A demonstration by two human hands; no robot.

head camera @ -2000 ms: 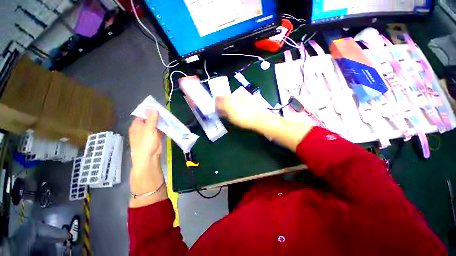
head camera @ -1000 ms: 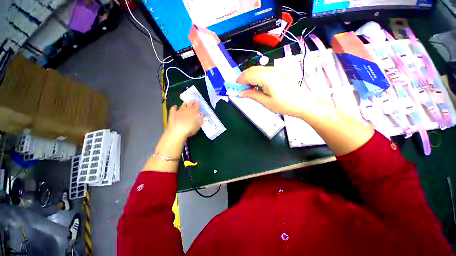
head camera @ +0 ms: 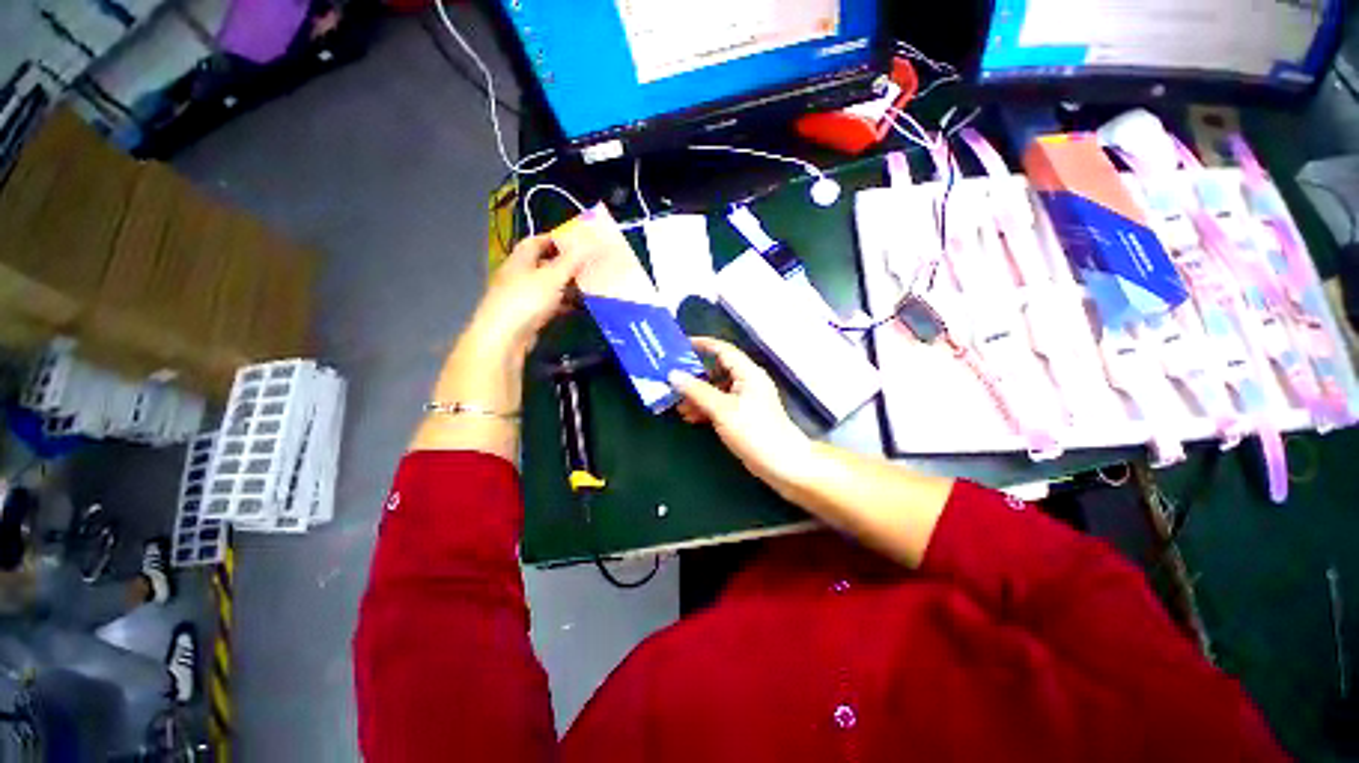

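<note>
My left hand (head camera: 531, 286) holds the upper, orange end of a slim orange and dark blue retail box (head camera: 637, 324). My right hand (head camera: 741, 413) grips its lower blue end. The box slants over the green mat. A white inner carton (head camera: 800, 334) lies just right of it, with a watch with a dark screen and light strap (head camera: 766, 243) at its upper end. A small white paper (head camera: 681, 255) lies behind the box.
A white tray of pink-strap watches (head camera: 954, 397) lies on the right, with another orange and blue box (head camera: 1104, 224) on it. A black tool with a yellow tip (head camera: 575, 428) lies near the left edge. Two monitors (head camera: 701, 60) stand behind, with a red-orange device (head camera: 857, 119) between them.
The orange and blue box has come down and left, and both hands now hold it. My left hand has left the white strip on the mat, which no longer shows there.
</note>
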